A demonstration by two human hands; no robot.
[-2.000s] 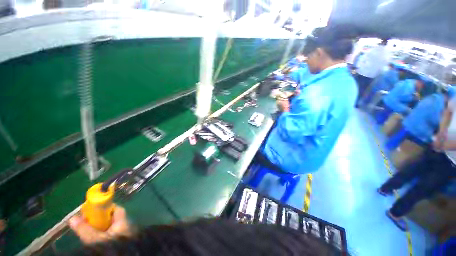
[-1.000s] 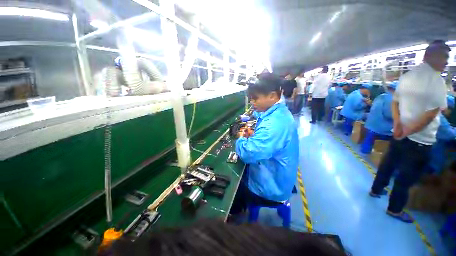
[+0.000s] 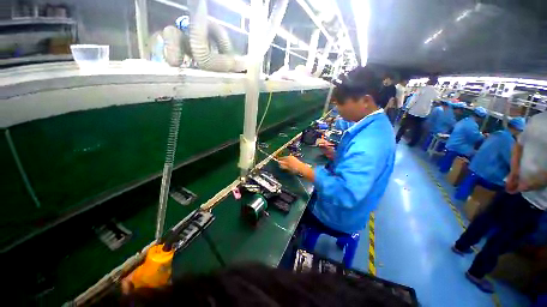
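Note:
The orange-yellow electric screwdriver (image 3: pixel 154 268) stands tilted at the lower left, its black cable end up, beside the pale edge strip. My right hand (image 3: pixel 127 284) is on it. Only a bit of finger shows at its left side; the rest is hidden by the dark, blurred shape along the bottom edge. The screwdriver's tip is out of sight. Phone units (image 3: pixel 193 229) lie stacked against the edge strip just beyond the screwdriver. My left hand is not in view.
A coil spring (image 3: pixel 171 141) hangs above the screwdriver. Phone units (image 3: pixel 113 234) lie on the conveyor. A shiny round container (image 3: pixel 257 207), more stacked units (image 3: pixel 264 181) and a small pink object (image 3: pixel 237 193) lie farther along the bench. A black parts tray (image 3: pixel 360 277) is low right. A person in blue (image 3: pixel 360 174) sits ahead.
The view has tilted up from the bench, then back down slightly and left. Less of my right hand shows than two seconds ago. The seated person's arm now reaches toward the belt.

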